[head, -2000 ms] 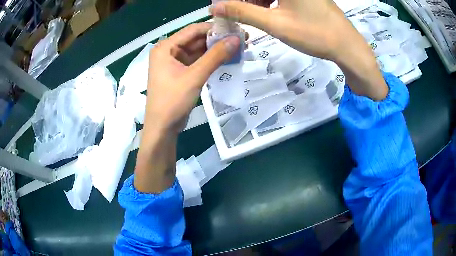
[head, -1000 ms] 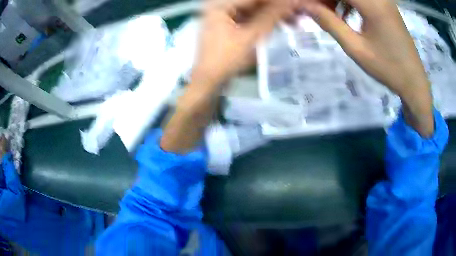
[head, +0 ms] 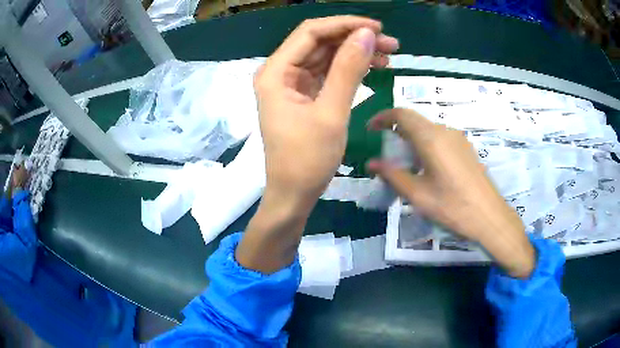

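Observation:
My left hand is raised at the centre, thumb and fingertips together, with nothing visible in it. My right hand is lower, over the left edge of a white tray. A blurred greyish-white sleeve shows between its thumb and fingers; its contents cannot be made out. Rows of overlapping white sleeves with small dark symbols lie in the tray. A small fanned stack of loose white sleeves lies left of the tray's lower corner.
A crumpled clear plastic bag and long white wrapping lie left on the dark green bench. A grey metal post stands at the left. Another person's hand and blue sleeve show at the far left.
The view has shifted, showing more of the bench on the left and behind. My hands have separated; my right hand has come down toward the tray's left edge, while my left hand stays raised.

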